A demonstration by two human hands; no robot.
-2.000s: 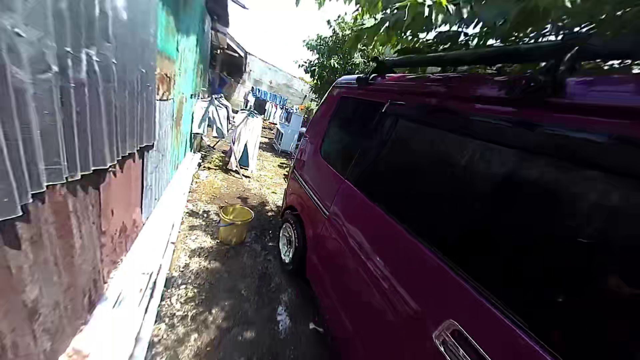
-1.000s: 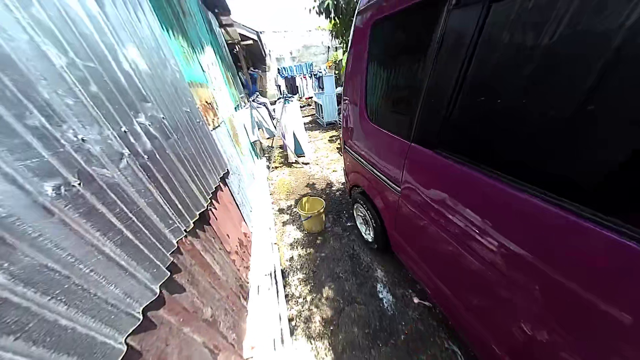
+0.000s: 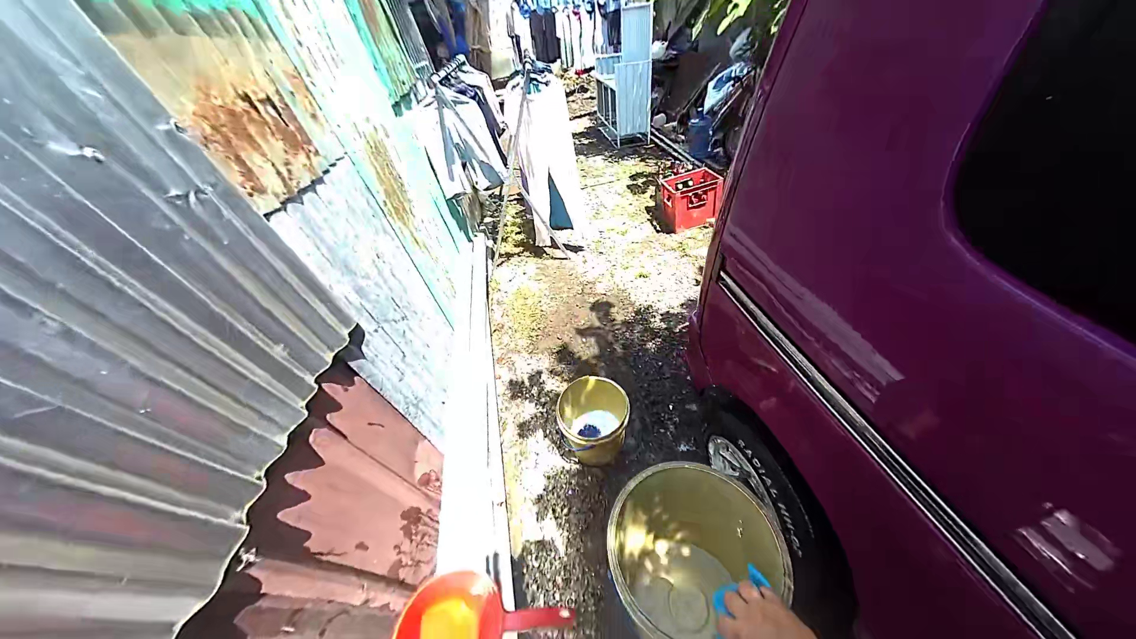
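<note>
At the bottom right my right hand is closed on a blue cloth or sponge, over the right side of a large yellowish bucket. Only part of the blue thing shows between the fingers. Beyond that bucket a smaller yellow bucket stands on the ground, with whitish liquid and something dark blue inside. A red-orange plastic dipper with a red handle is at the bottom edge, left of the large bucket. My left hand is out of view.
A purple van stands close on the right, its tyre beside the large bucket. Corrugated metal sheets line the left. Ahead are clothes on a rack, a red crate and a white metal frame shelf.
The view has moved forward and tilted down. The large bucket, the dipper and my right hand with the blue thing have come into view; the earlier frames show none of them.
</note>
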